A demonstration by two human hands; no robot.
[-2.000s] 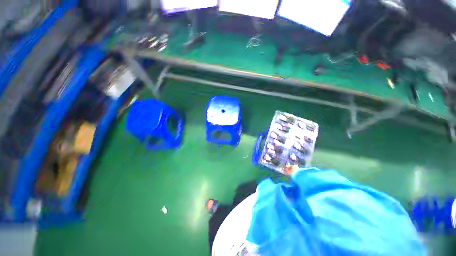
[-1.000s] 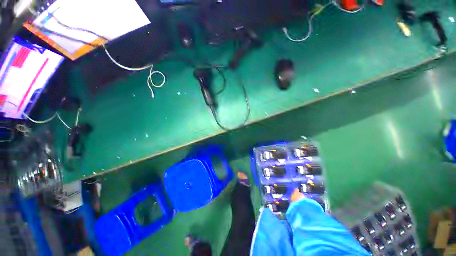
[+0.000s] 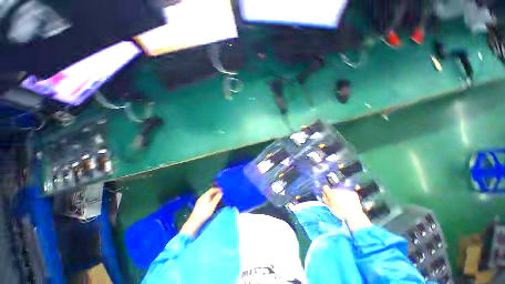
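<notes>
A clear blister tray (image 3: 302,161) with two rows of black handheld terminals, some with white labels, lies tilted in front of me. Its far corner overlaps the bench edge in view. My right hand (image 3: 344,204) grips the tray at its near side, the fingers over the pockets. My left hand (image 3: 206,205) is away from the tray, with its fingertips at the left side of a blue plastic stool (image 3: 239,186). Blur hides whether it holds the stool.
The green-matted bench (image 3: 221,130) runs across, with monitors (image 3: 191,25), a mouse (image 3: 343,90), a black scanner (image 3: 278,95) and cables. A second tray (image 3: 75,161) sits at its left end. More blue stools (image 3: 158,227) and stacked trays (image 3: 426,238) are low down.
The tray has turned and come nearer the bench edge, with my right hand still on it. My left hand has come into view beside the stool. The camera view has shifted.
</notes>
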